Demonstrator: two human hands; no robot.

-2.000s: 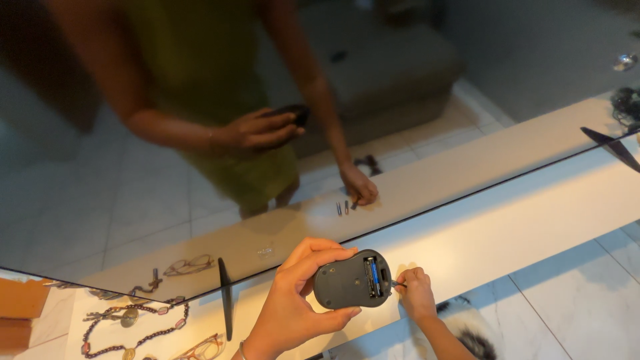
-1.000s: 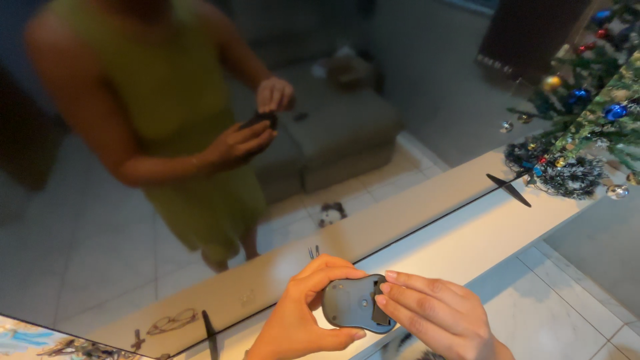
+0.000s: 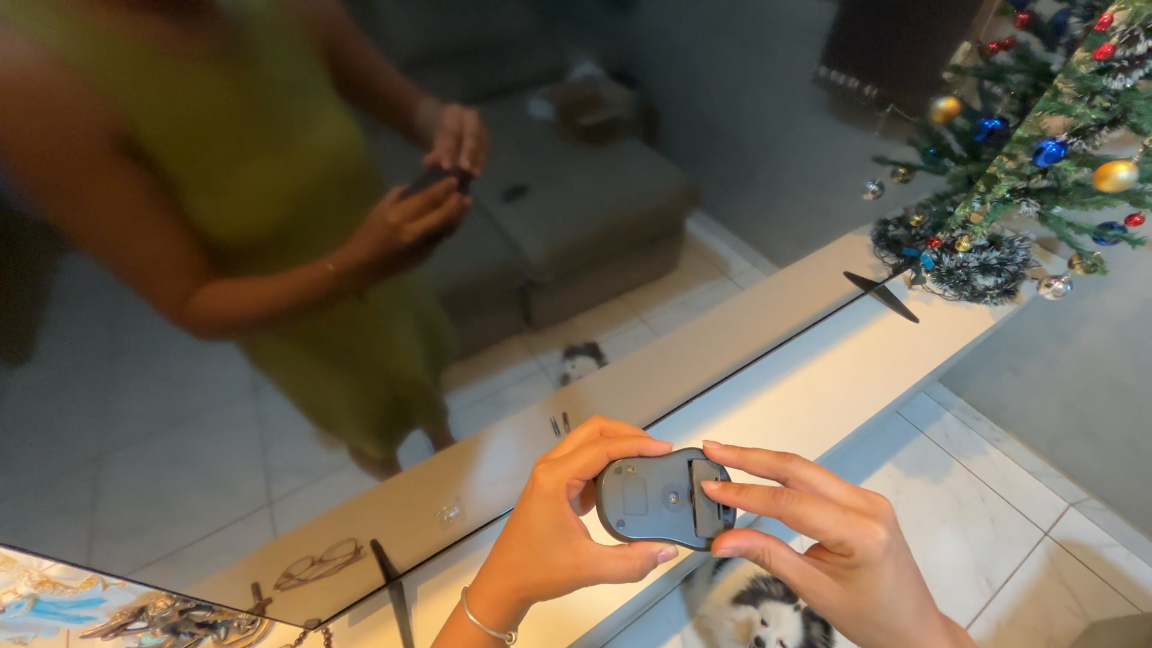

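Note:
A dark computer mouse (image 3: 650, 500) is held underside up over the white shelf. My left hand (image 3: 576, 517) grips its left end between thumb and fingers, with a bracelet on the wrist. Against the mouse's right end, the fingers and thumb of my right hand (image 3: 810, 531) hold the dark battery cover (image 3: 709, 500), which lies over the battery compartment, slightly uneven at its edge. No batteries show now. Both hands and the mouse are mirrored in the glossy television screen (image 3: 504, 225).
The television's feet (image 3: 882, 297) stand on the white shelf (image 3: 792, 387). A decorated Christmas tree (image 3: 1035, 162) is at the right. Below, a black-and-white dog (image 3: 765, 612) is on the tiled floor (image 3: 972, 504). Beads and metal ornaments (image 3: 180, 621) lie at the lower left.
Two seconds ago the compartment was uncovered with batteries showing, and my right hand was low beside the mouse. The cover now lies over it under my right fingers. The view has swung right.

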